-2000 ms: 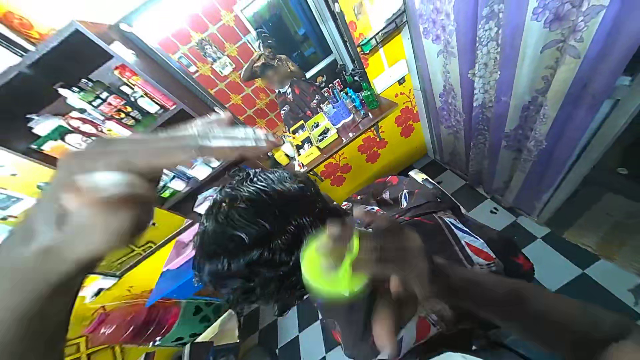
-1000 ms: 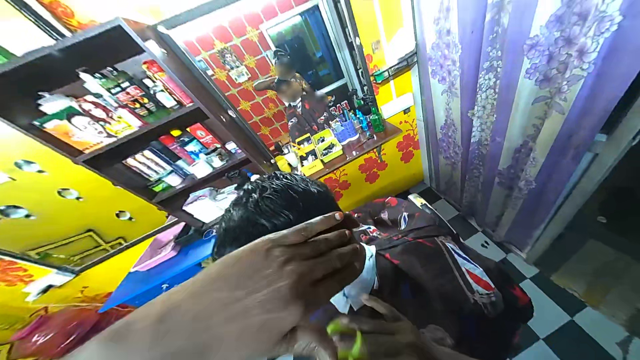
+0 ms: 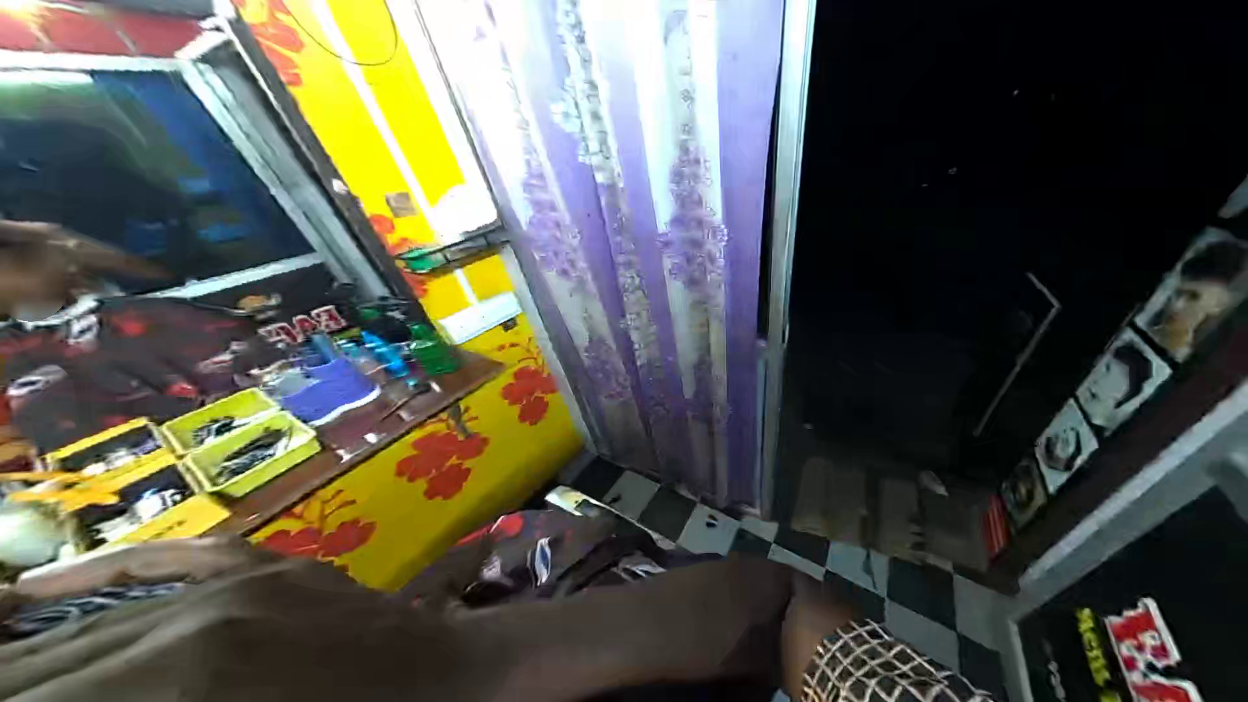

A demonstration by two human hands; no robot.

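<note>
A bare forearm runs across the bottom of the head view, with a net-patterned sleeve (image 3: 887, 668) at its right end. At the lower left, blurred skin and fingers (image 3: 136, 564) lie over a dark, streaked patch; which hand this is cannot be told, nor whether it grips anything. The other hand cannot be made out. Beyond the forearm lies a dark cloth with red and white print (image 3: 546, 556). The seated person's head does not show clearly.
A counter (image 3: 375, 444) carries yellow trays (image 3: 252, 453) of small tools, a purple basket (image 3: 331, 390) and bottles (image 3: 429, 351). Above it hangs a mirror (image 3: 146, 185). A purple floral curtain (image 3: 643, 253) hangs beside a dark doorway (image 3: 936, 244). The floor is checkered (image 3: 843, 561).
The view has swung far to the right. The person's dark hair, in front of both hands earlier, is no longer plain to see. The yellow-green thing at the lower hand is out of sight.
</note>
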